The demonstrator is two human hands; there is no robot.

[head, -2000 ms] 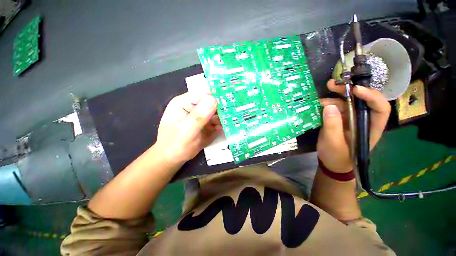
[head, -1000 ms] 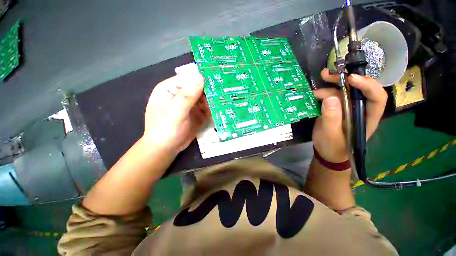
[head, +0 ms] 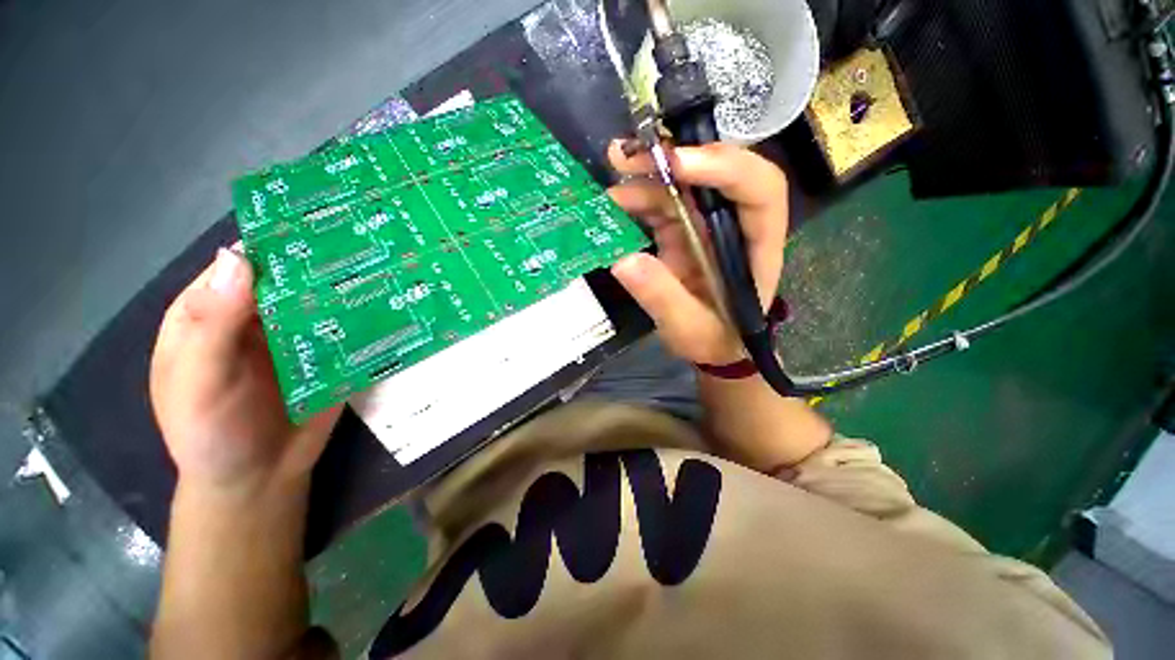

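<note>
A green circuit board (head: pixel 432 245) with white print and repeated units is held up, tilted, between my two hands. My left hand (head: pixel 226 368) grips its left edge, thumb at the edge. My right hand (head: pixel 715 245) holds the black soldering iron (head: pixel 722 219) with its thin metal feed tube (head: pixel 683 219), and its fingers also touch the board's right edge. The iron's tip is cut off by the top edge of the picture. A white pad (head: pixel 496 374) lies below the board on the black ledge.
A round pale cup (head: pixel 802 65) with silvery bits stands behind the iron. A yellow sponge (head: pixel 861 114) lies right of it. A dark ridged box (head: pixel 1018 97) is at the upper right. The iron's cable (head: pixel 1031 310) curves right over the green floor. The grey conveyor (head: pixel 155 129) runs at the upper left.
The view has turned and shifted right. The board, still in both hands, now sits further left in the picture and is turned. The board on the conveyor has left the picture.
</note>
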